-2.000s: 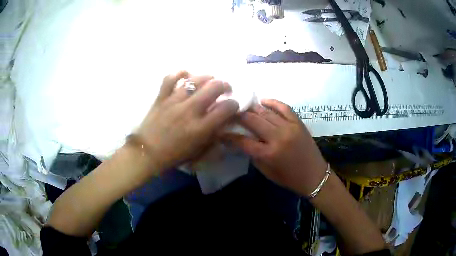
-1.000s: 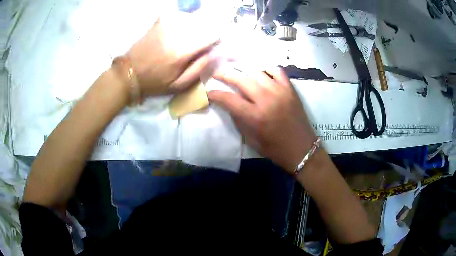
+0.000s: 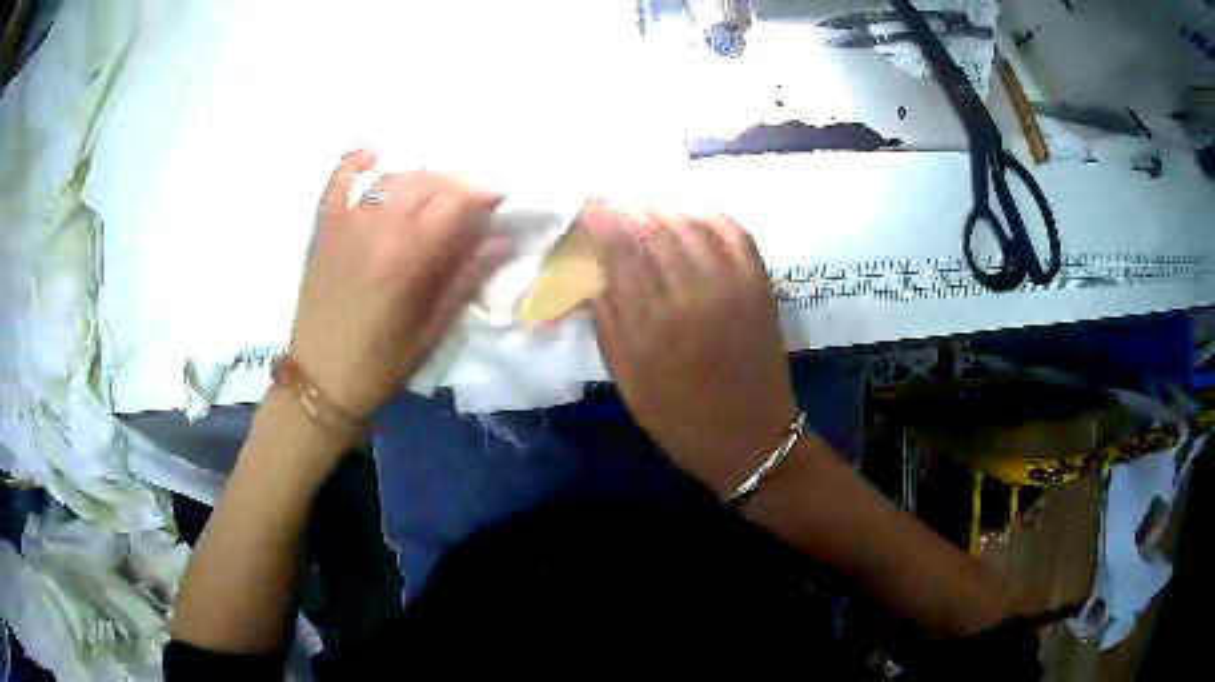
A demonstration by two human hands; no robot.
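A white fabric piece [image 3: 520, 366] lies at the table's front edge between my hands, its lower end hanging slightly over the edge. A small tan card [image 3: 565, 283] lies over it, tilted, with its right side at the fingers of my right hand. My right hand [image 3: 686, 307] is bent over the card and cloth and grips the card. My left hand [image 3: 400, 267] is left of the card, blurred, with its fingertips at the white cloth; its grip is unclear. The cloth between the hands is blurred and overexposed.
Black-handled shears [image 3: 993, 160] lie right on the white table [image 3: 906, 213], with snips [image 3: 893, 27] and an orange-brown stick [image 3: 1023, 109] nearby. A printed ruler scale runs along the front edge. A cream fabric pile [image 3: 107, 573] hangs at the left. A yellow frame is at lower right.
Since one second ago, my hands and the card have moved nearer relative to the table, away from the needle area. My left hand is further from my right. The view has shifted.
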